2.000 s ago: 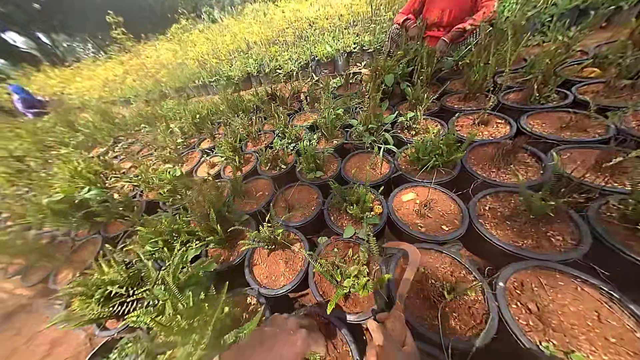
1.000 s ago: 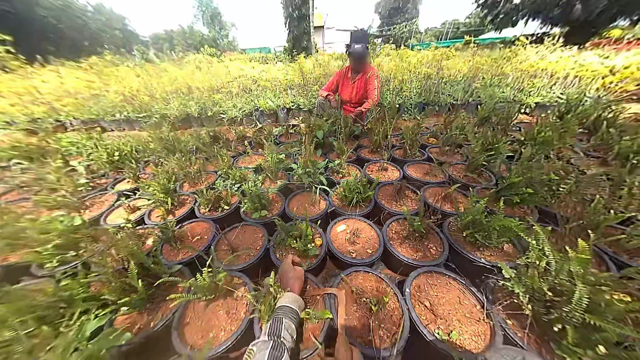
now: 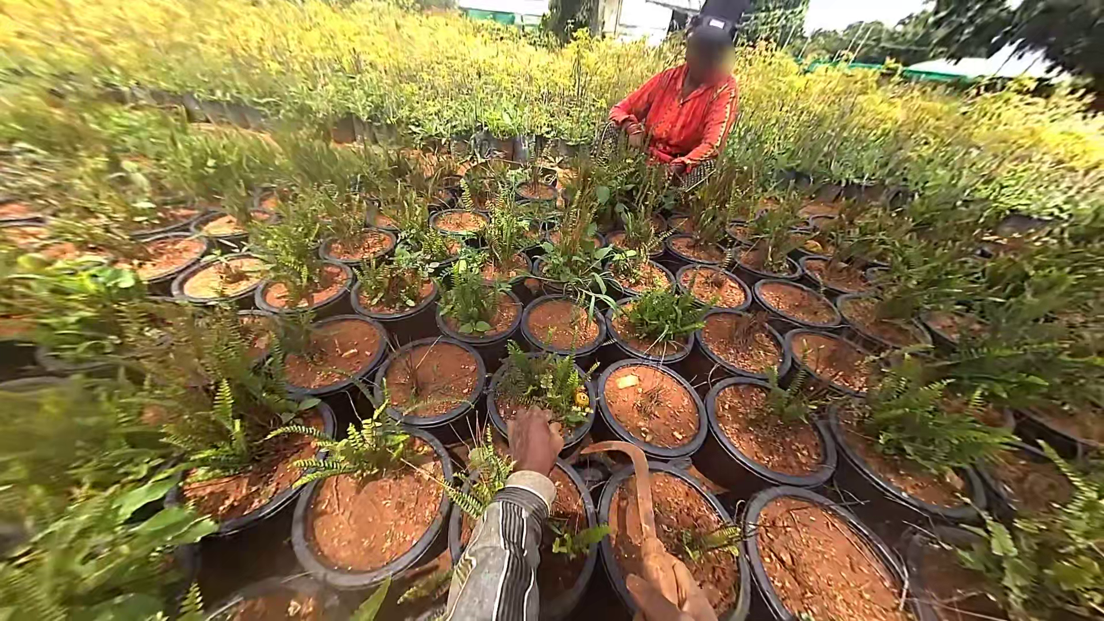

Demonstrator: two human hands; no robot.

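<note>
My left hand (image 3: 534,440) reaches forward to the near edge of a black plastic pot (image 3: 500,405) with a green fern (image 3: 543,379) in it. Its fingertips are at the base of the plants, and whether they grip a stem cannot be told. My right hand (image 3: 668,586), at the bottom edge, is closed around the handle of a sickle (image 3: 642,492) with a curved, rusty-brown blade. The blade lies over a soil-filled pot (image 3: 614,509), its tip pointing left toward my left wrist.
Rows of black pots with reddish soil, ferns and weeds surround my hands; one pot (image 3: 653,408) stands just right of the fern's. A person in a red top (image 3: 681,116) crouches among the pots beyond. Yellow-green plants (image 3: 388,78) stand behind.
My left hand has moved from low in the view to the fern pot ahead. The sickle in my right hand shows more fully than a second ago. The view has shifted.
</note>
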